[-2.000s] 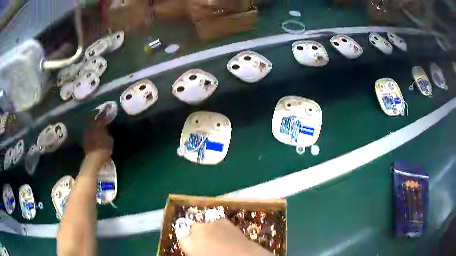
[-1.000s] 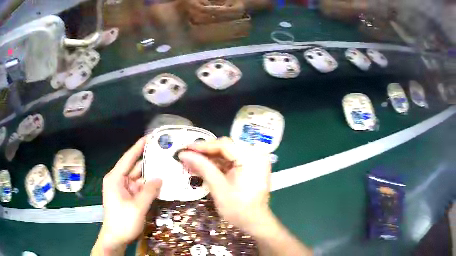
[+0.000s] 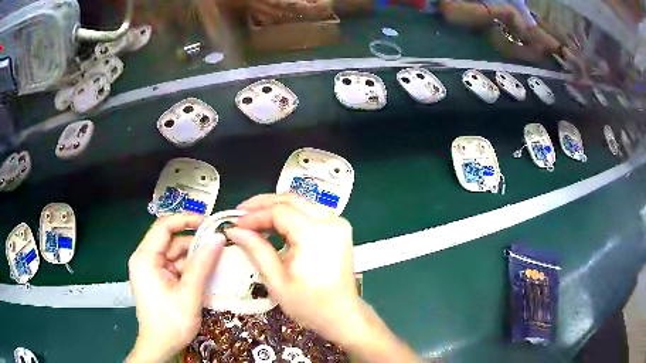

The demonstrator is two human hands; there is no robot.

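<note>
A white cover [image 3: 230, 280] is held above the parts box, tilted, with a dark hole showing at its lower right. My left hand [image 3: 170, 283] grips its left side. My right hand [image 3: 304, 255] has its fingertips at the cover's upper part, on or beside a small dark round insert [image 3: 225, 230]; the fingers partly hide it. Below lies the box full of shiny copper-brown inserts [image 3: 241, 337], some with white rings. The box's rim is mostly hidden by my hands.
Base shells with blue boards [image 3: 476, 164] lie along the green belt. Covers [image 3: 266, 101] form a row beyond them. A dark blue pouch [image 3: 533, 294] lies at the right. A grey fixture [image 3: 42, 49] stands upper left. A brown box [image 3: 294, 34] and another person's arms [image 3: 528, 28] are on the far side.
Both hands still hold the cover, which is now more tilted. My right fingertips have moved from its middle to its upper part. The shells on the belt have shifted left in view.
</note>
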